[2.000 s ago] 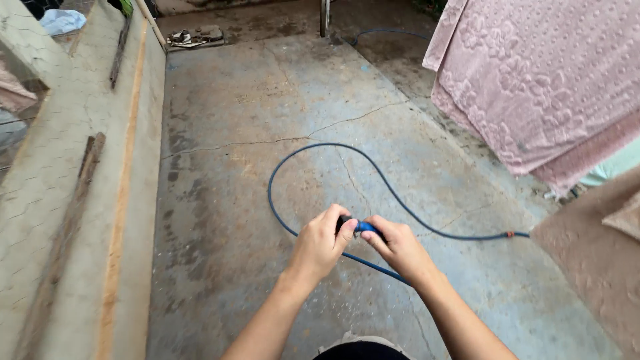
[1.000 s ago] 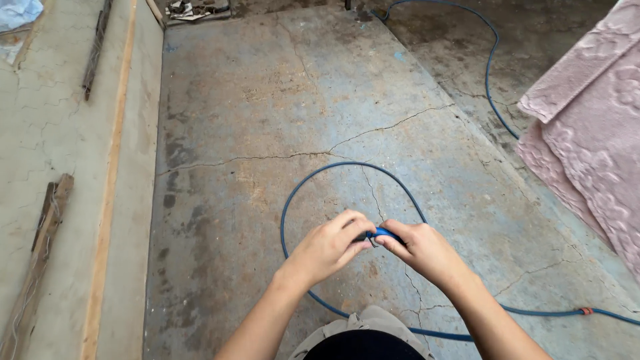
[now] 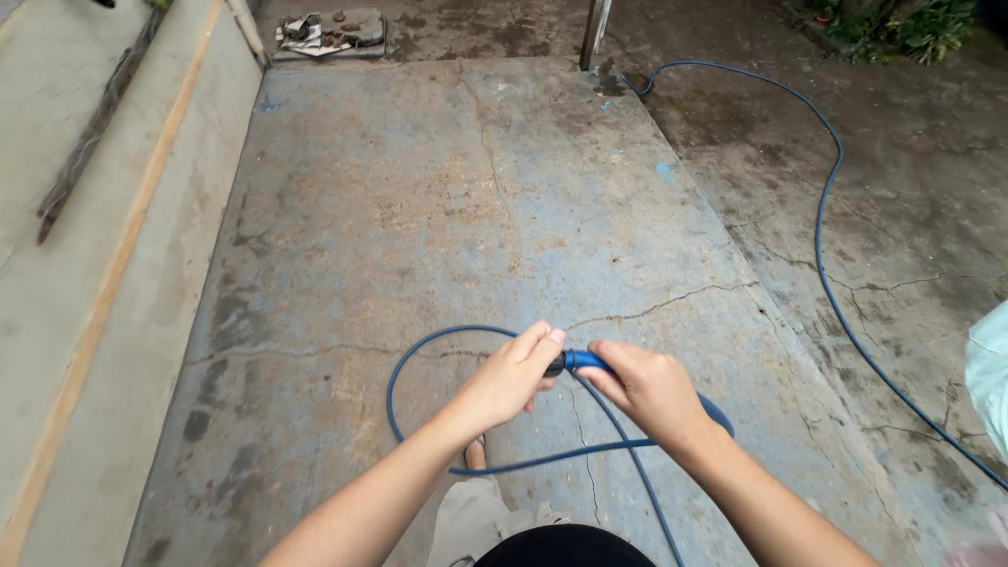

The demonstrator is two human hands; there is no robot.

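Note:
My left hand [image 3: 516,374] is closed around a black fitting [image 3: 556,365] at the end of a blue garden hose. Just to its right, my right hand [image 3: 647,384] grips the blue hose end [image 3: 584,360], where a thin clamp or wire ring shows beside the fitting. From behind the right hand the hose [image 3: 543,458] runs down and makes a loop on the concrete below both hands. What the left fingers cover of the fitting is hidden.
A low plastered wall [image 3: 150,260] with a wooden strip runs along the left. More hose [image 3: 823,236] curves over darker ground at right. A post [image 3: 594,35] stands at the slab's far edge, near a slab with debris [image 3: 331,35]. Light green cloth hangs at far right.
Both hands stay at the hose end, and more of the black fitting shows between them. The hose loop on the floor has changed shape. The view has turned, and the pink cloth is nearly out of it.

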